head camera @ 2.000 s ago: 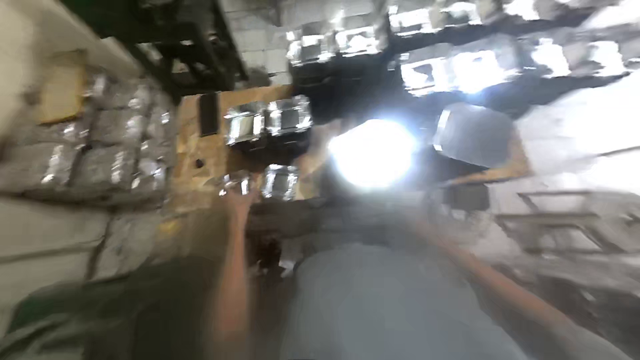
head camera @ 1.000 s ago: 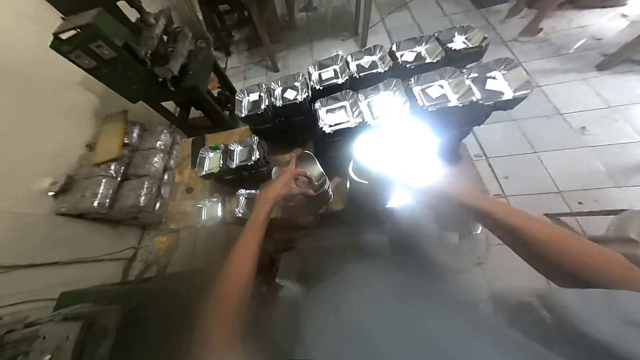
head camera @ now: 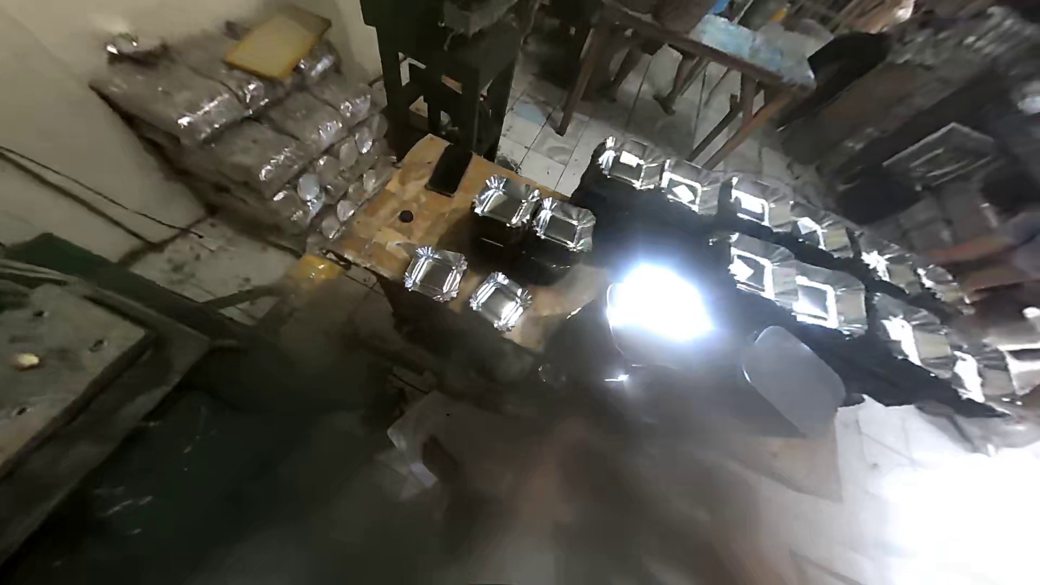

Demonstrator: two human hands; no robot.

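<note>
Neither of my hands can be made out; blurred skin-toned and grey shapes fill the lower middle. On a wooden board [head camera: 382,231], two shiny metal trays with fluted edges [head camera: 436,274] [head camera: 500,301] lie at the near side. Two dark stacks behind them are topped by similar trays [head camera: 505,201] [head camera: 564,223]. A very bright glare [head camera: 660,302] covers a rounded metal piece beside them. To its right stands a smooth, rounded metal sheet or plate [head camera: 792,378], tilted. Long rows of stacked fluted trays [head camera: 749,203] run off to the right.
Plastic-wrapped bundles [head camera: 260,154] are piled by the left wall, a yellow block [head camera: 279,41] on top. A dark metal machine frame [head camera: 455,73] stands behind the board. A worn metal-topped bench [head camera: 65,357] is at lower left. Another person's legs show by a wooden table [head camera: 715,49].
The view has swung strongly. One second ago my left hand was at a rounded metal piece and my right arm reached toward the glare; neither hand can be made out now.
</note>
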